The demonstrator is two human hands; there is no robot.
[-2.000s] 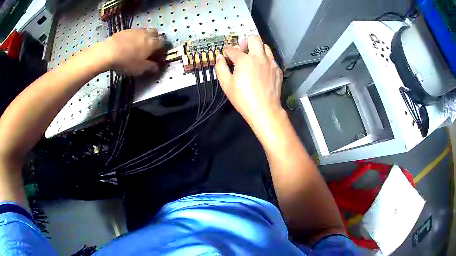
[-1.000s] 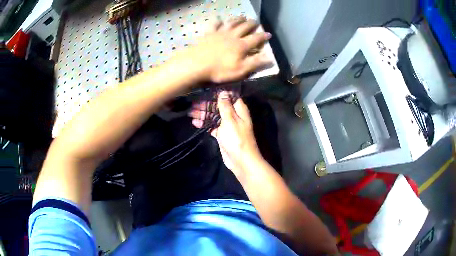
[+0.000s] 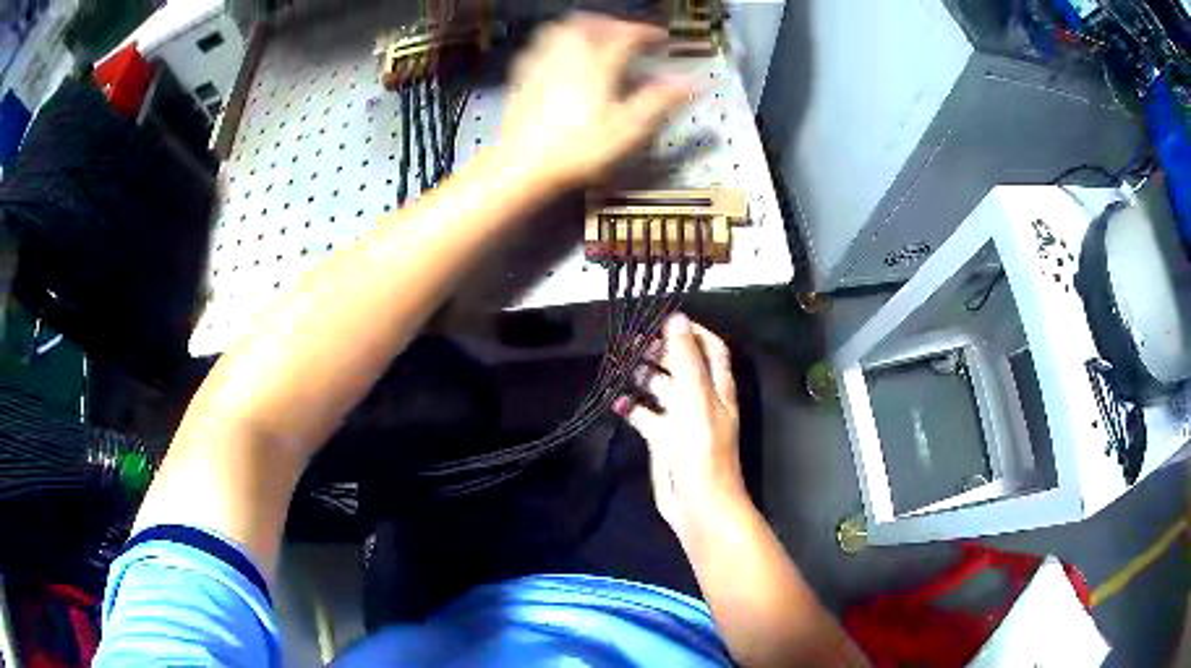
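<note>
A loaded fixture (image 3: 660,235) lies at the near right edge of the perforated work plate (image 3: 294,170), with black cables (image 3: 634,307) hanging from its front edge in a fan. My right hand (image 3: 692,405) is at the hanging cables below the plate, its fingers partly behind them; whether it grips them cannot be told. My left hand (image 3: 588,105) is blurred above the plate, beyond the fixture, fingers spread, with no object seen in it. A second loaded fixture (image 3: 431,55) sits at the back left of the plate.
Another fixture (image 3: 695,24) is at the plate's back right. A thick cable bundle with a green band (image 3: 133,466) is at the left. A grey cabinet (image 3: 888,144), a white frame stand (image 3: 973,522) and a red stool (image 3: 934,607) are at the right.
The near fixture now shows uncovered on the plate's edge, with cables in its slots. My right hand has moved lower along the cables. My left hand has moved back from the plate's front edge.
</note>
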